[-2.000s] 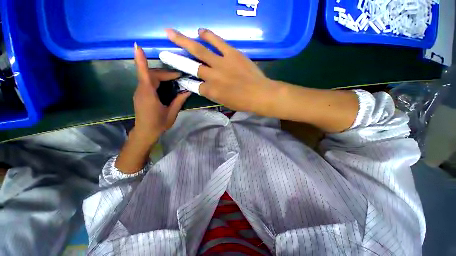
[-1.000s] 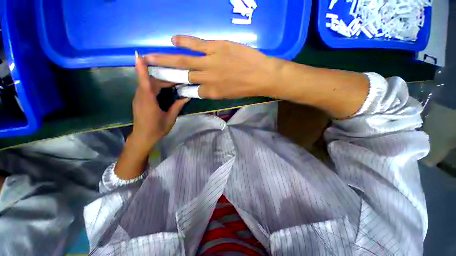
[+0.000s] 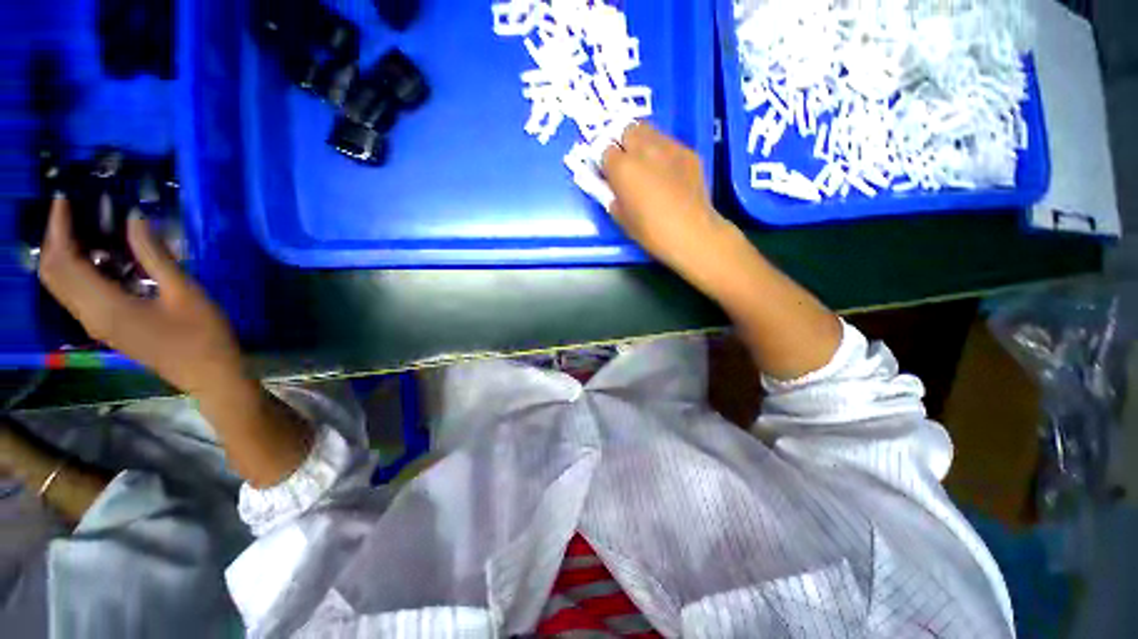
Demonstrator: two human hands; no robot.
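Observation:
My left hand (image 3: 144, 293) is in the blue bin (image 3: 206, 187) at picture left, its fingers apart over the black housings (image 3: 125, 206); it is blurred. My right hand (image 3: 661, 187) is at the right side of the middle blue tray (image 3: 449, 243), fingertips down on the white U-shaped clips (image 3: 580, 75). White finger cots (image 3: 589, 172) show on its fingers. Whether it grips a clip is hidden. Several black housings (image 3: 362, 106) lie in the left part of the middle tray.
A blue tray heaped with white clips (image 3: 886, 100) stands at right, with a white board (image 3: 1067, 137) beyond it. The dark green mat (image 3: 499, 306) shows in front of the trays. Clear plastic bags (image 3: 1061, 362) lie at lower right. Another person's arm (image 3: 56, 481) is at lower left.
My hands have parted from the black piece they held together. The left has moved to the left bin, the right to the middle tray's clips. The view now shows more of the trays.

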